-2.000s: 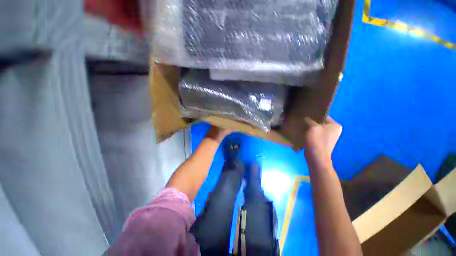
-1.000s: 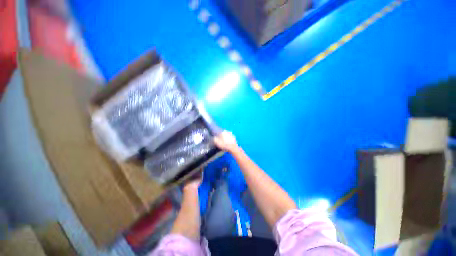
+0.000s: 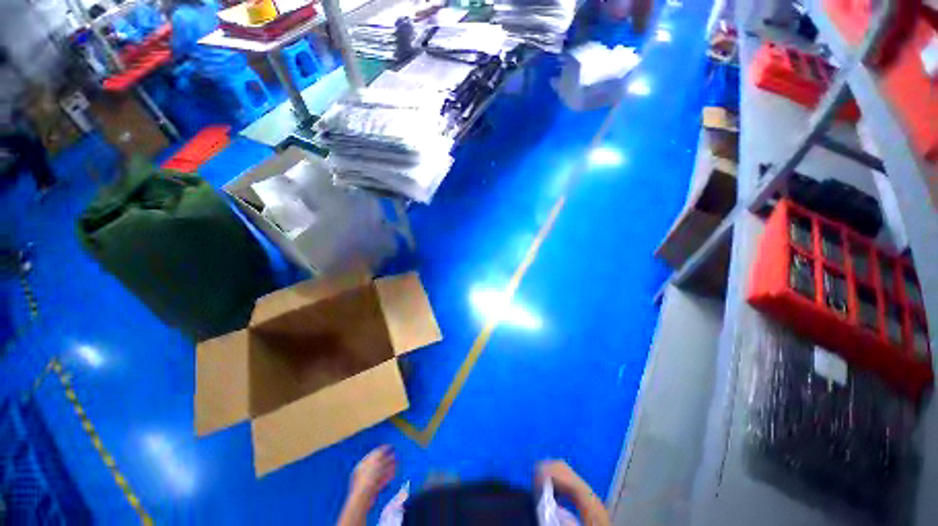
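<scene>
An open brown carton (image 3: pixel 324 354) stands on the blue floor in front of me, flaps spread outward. Its inside looks dark, with no contents visible. My left hand (image 3: pixel 373 471) is at the bottom edge, just below the carton's near right flap and apart from it. My right hand (image 3: pixel 561 475) is farther right at the bottom edge, over the floor. Both hands are small and blurred, with loose fingers and nothing visible in them.
A green sack (image 3: pixel 175 247) and a pale box (image 3: pixel 298 211) stand behind the carton. Wrapped panels are stacked on a bench (image 3: pixel 396 134) beyond. Grey shelving (image 3: pixel 674 360) with red bins (image 3: pixel 838 298) runs along the right. People in blue are at far upper left.
The carton of bubble-wrapped panels has left my hands and is not in view. The view has turned to the open carton and bench. My hands are now low and apart.
</scene>
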